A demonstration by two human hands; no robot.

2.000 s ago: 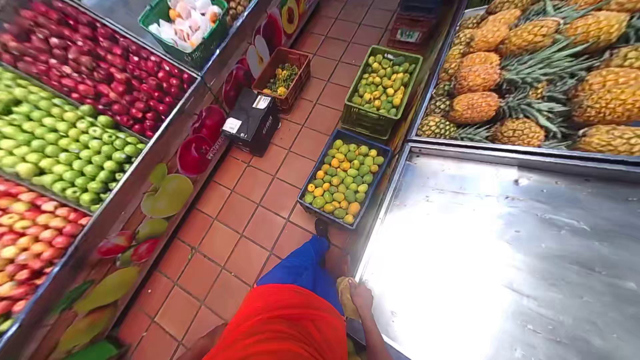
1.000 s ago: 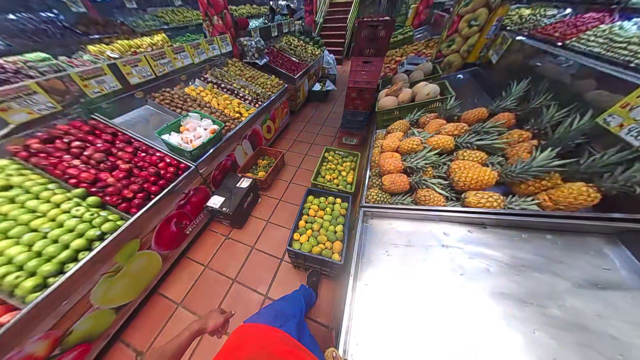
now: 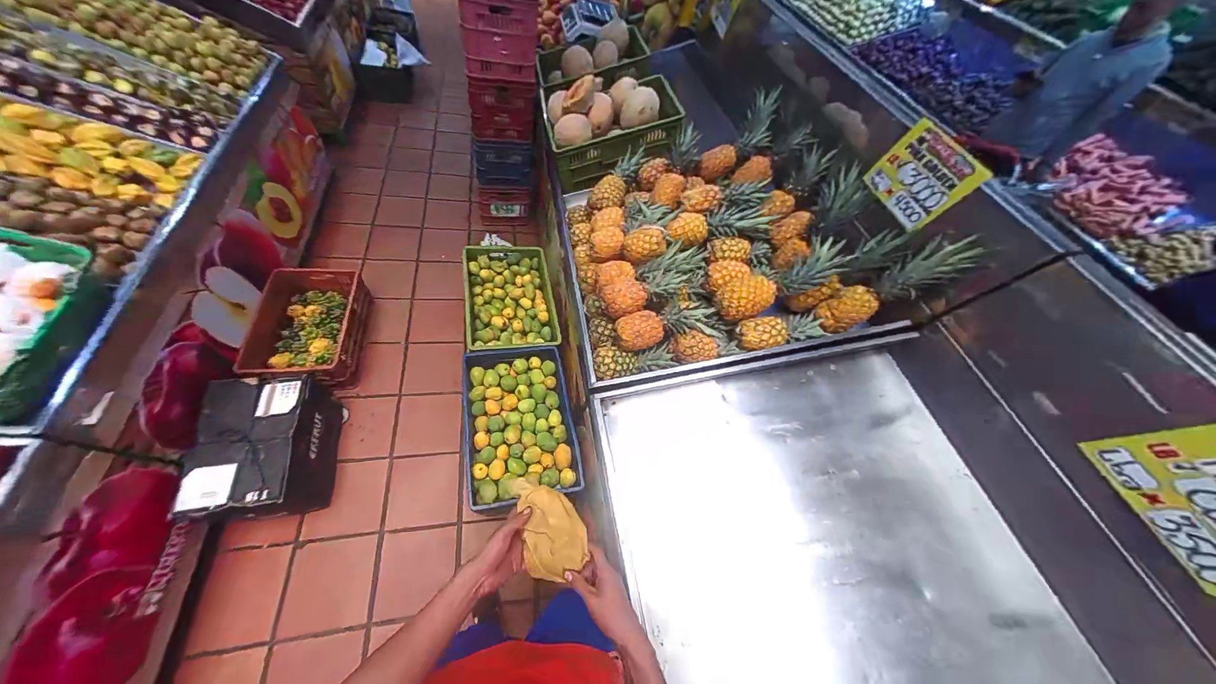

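A yellow cloth (image 3: 553, 534) is stretched between my two hands, in front of my body. My left hand (image 3: 502, 551) grips its left edge and my right hand (image 3: 597, 581) its lower right corner. Just beyond the cloth, on the tiled floor, stands a blue crate (image 3: 467, 427) of green and yellow fruit, with a green crate (image 3: 467, 296) of similar fruit behind it. To the right of my hands lies a shiny metal display surface (image 3: 807, 513), and pineapples (image 3: 743, 296) are heaped in the section past it.
Left of the aisle, a black box (image 3: 249, 442) and a red-brown crate (image 3: 356, 328) stand against the fruit stand. Stacked crates (image 3: 501, 95) rise farther along the aisle. Melons (image 3: 638, 106) fill a green crate beyond the pineapples. A person (image 3: 1092, 90) is at the far right, behind the display.
My left hand was apart at the left one second ago; now it holds the cloth together with my right hand. The view has swung far up and to the right.
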